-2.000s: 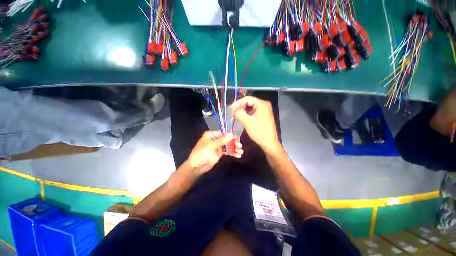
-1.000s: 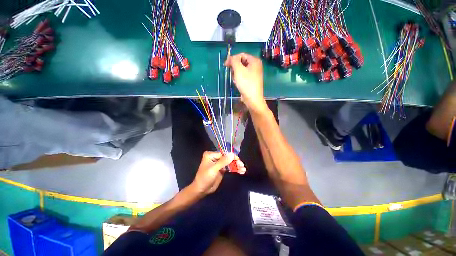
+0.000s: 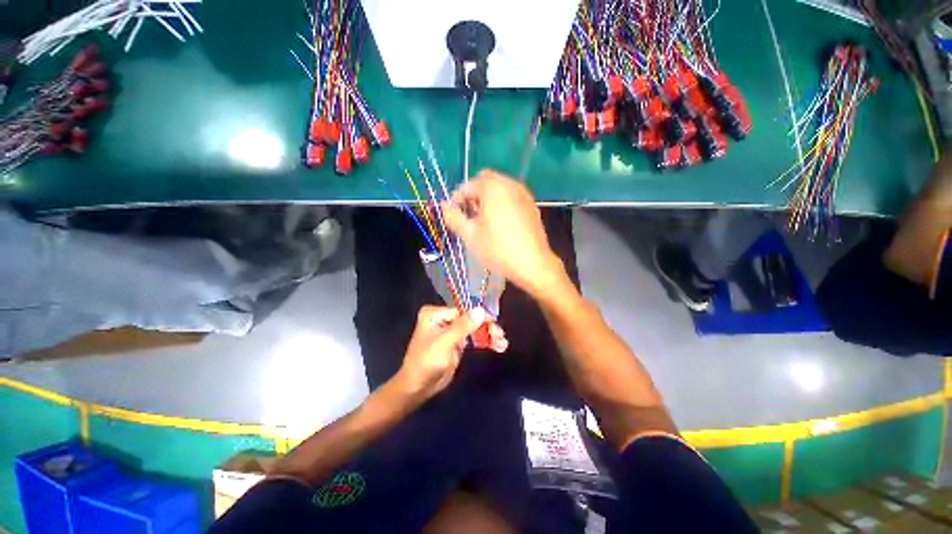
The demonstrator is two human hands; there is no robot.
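Note:
My left hand [image 3: 436, 349] pinches a red connector housing [image 3: 484, 335] over my lap. Lead wires [image 3: 451, 261] in blue, yellow, white and red fan upward from it. My right hand [image 3: 496, 224] is at the upper part of these wires, just below the bench edge, fingers curled; whether it grips a wire is hard to tell. The white box [image 3: 418, 42] stands at top centre with a round black head [image 3: 471, 42] on its front. A grey-white cord [image 3: 469, 136] hangs from the head and passes behind my right hand.
On the green bench [image 3: 209, 136], a large harness pile [image 3: 679, 115] lies right of the box and a smaller one [image 3: 339, 141] left. Dark red connectors [image 3: 81, 99] and white sticks [image 3: 104, 23] lie far left, a small harness bundle [image 3: 835, 136] far right. A neighbour's arm [image 3: 924, 250] is at right.
My right hand has moved down from near the black head to the upper ends of the held wires. My left hand still holds the housing, slightly higher.

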